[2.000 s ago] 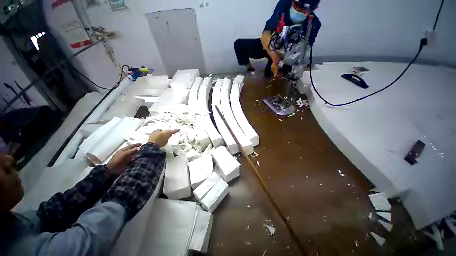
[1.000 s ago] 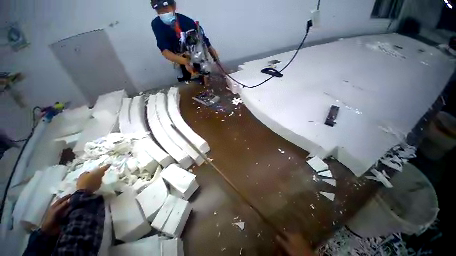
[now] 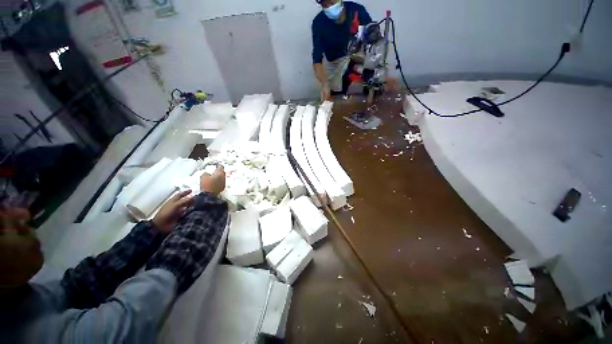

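Note:
Neither of my hands is in view. A long thin wooden stick (image 3: 362, 261) runs from the curved cut bundles to the bottom edge, where its near end is cut off. Its far part lies along the white curved bundles (image 3: 322, 151). Small white cut blocks (image 3: 244, 238) sit at their near end, left of the stick. Loose white fabric offcuts (image 3: 249, 176) are heaped behind these blocks. Another person's hand (image 3: 213, 180) in a plaid sleeve is at the heap, with that person's other hand just left of it.
A masked person (image 3: 341, 40) is behind the brown table (image 3: 416, 235) with the upright cutting machine (image 3: 370, 57). A thick white fabric lay (image 3: 496, 161) is on the right, with a black cable (image 3: 463, 114) over it. Larger white stacks (image 3: 235, 302) lie near left.
The view swung right and then back left. The hand seen at the stick's near end is out of view. The masked person is more upright, and the machine has shifted slightly left and back.

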